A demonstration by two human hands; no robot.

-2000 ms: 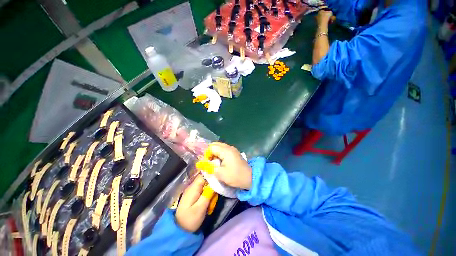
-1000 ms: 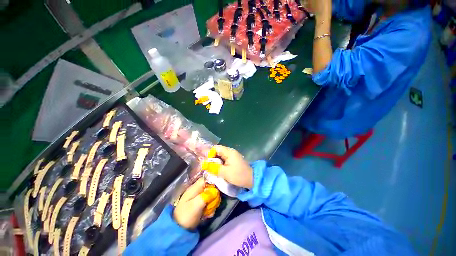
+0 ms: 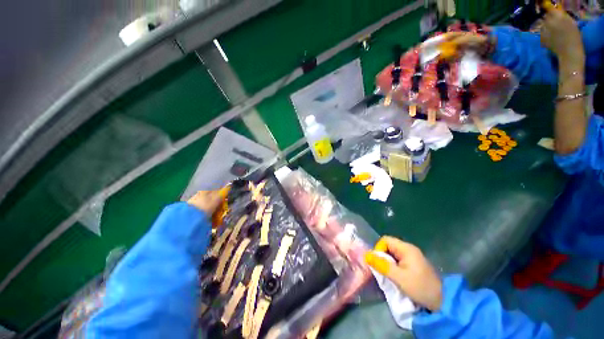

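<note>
My left hand (image 3: 210,202) is at the far left corner of the black watch tray (image 3: 308,291), with orange finger cots over its fingertips beside a dark watch head. Whether it grips a watch is hidden. Wristwatches with beige straps (image 3: 283,253) lie in rows on the tray over clear wrinkled film. My right hand (image 3: 414,275) holds the white cleaning cloth (image 3: 394,301), which hangs below its orange-capped thumb and finger, over the near right of the padded tray (image 3: 324,210).
A plastic bottle (image 3: 319,140), solvent jars (image 3: 414,159) and white tissue (image 3: 381,182) stand or lie mid-bench. Spare finger cots (image 3: 497,144) lie farther right. The neighbour's pink-red tray (image 3: 424,89) holds black-strapped watches, with another person's hands and blue sleeves around it.
The view has swung left. My hands, close together before, are now apart: my left hand has moved to the tray's far corner, and my right hand keeps the cloth.
</note>
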